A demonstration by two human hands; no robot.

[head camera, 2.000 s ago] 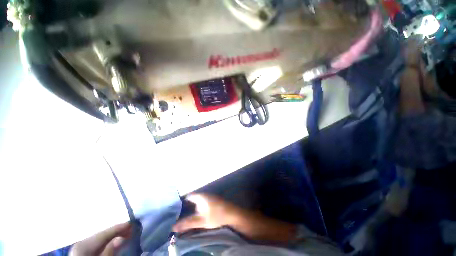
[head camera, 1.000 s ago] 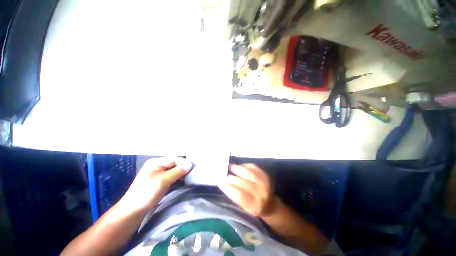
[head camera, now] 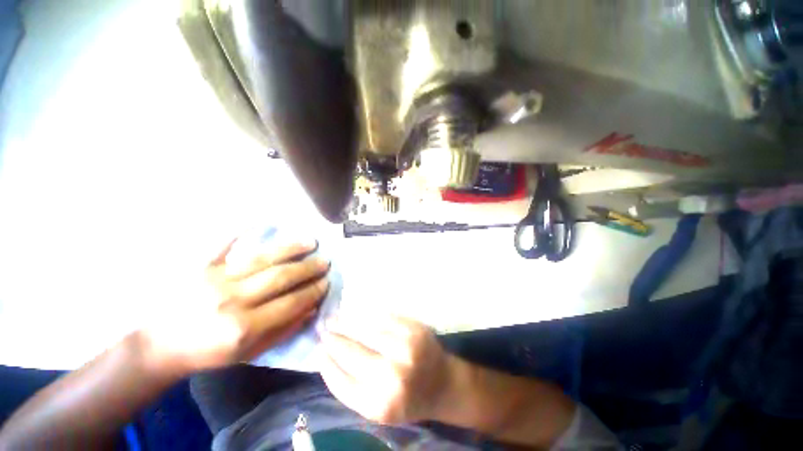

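A pale blue fabric piece (head camera: 295, 354) lies at the front of the white table, left of and below the machine head; glare washes out its outline. My left hand (head camera: 242, 304) lies over it, palm down, with the fingers together pointing right. My right hand (head camera: 383, 365) holds its right edge with thumb and fingers near the table's front edge. The hands are close together. The sewing machine head (head camera: 546, 79) fills the top, with its tension knob (head camera: 453, 166). The needle area is mostly hidden behind the head.
Black-handled scissors (head camera: 546, 227) lie right of the needle area. A thin yellow-green tool (head camera: 621, 220) is beside them. A red-bordered black phone-like object (head camera: 493, 183) is partly hidden by the knob. A blue strip (head camera: 662, 264) hangs over the table edge at right. White table (head camera: 493, 291).
The view has moved closer to the machine head. Both hands have gone from the lap side onto the table's front part with the fabric, and my left hand now lies over it.
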